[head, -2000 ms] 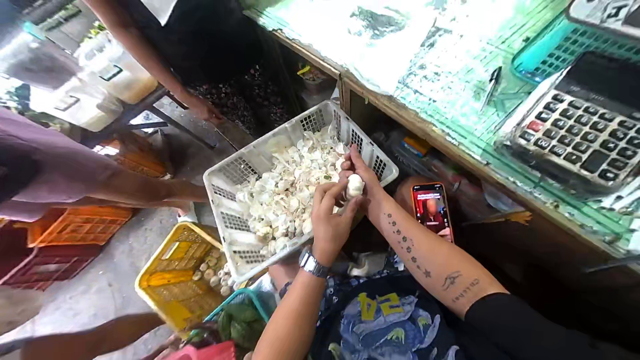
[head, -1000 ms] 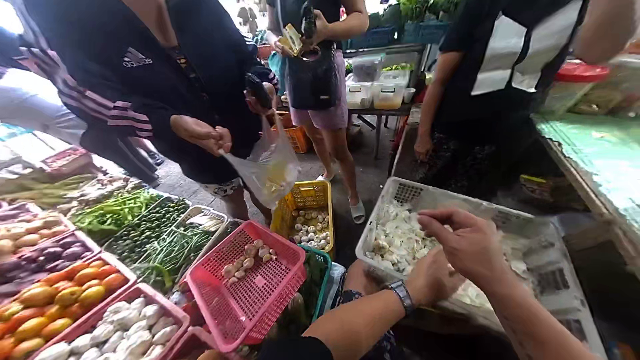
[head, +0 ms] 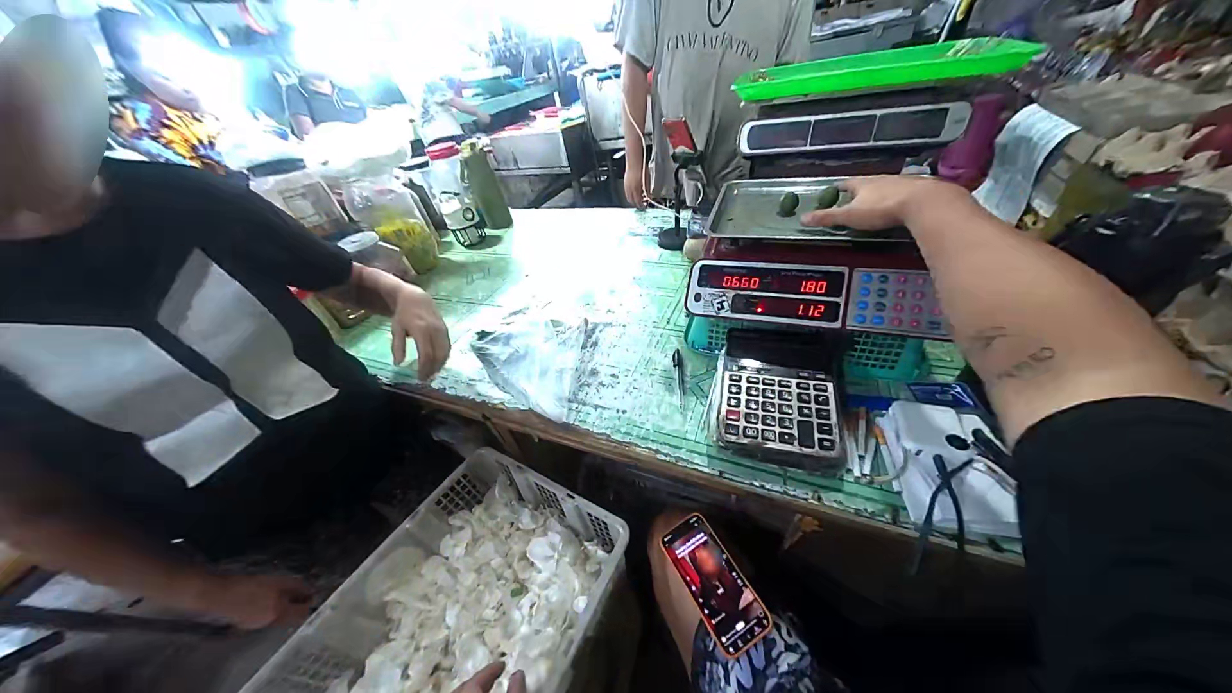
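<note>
My right hand reaches over the metal pan of a digital price scale, its fingers at one of two small green fruits; whether it grips that one I cannot tell. The other green fruit lies just left of it on the pan. Of my left hand only fingertips show at the bottom edge, over a white plastic crate of garlic skins; the rest is out of frame. A lit smartphone lies on my thigh.
On the green counter are a clear plastic bag, a pen, a desk calculator and a phone stand. A green tray tops the scale's rear. One person stands at the left, an arm near the counter; another stands behind it.
The view has swung from the vegetable crates to the counter. My right hand, over the garlic crate with my left before, is now at the scale pan. The garlic bulb held two seconds ago is not visible.
</note>
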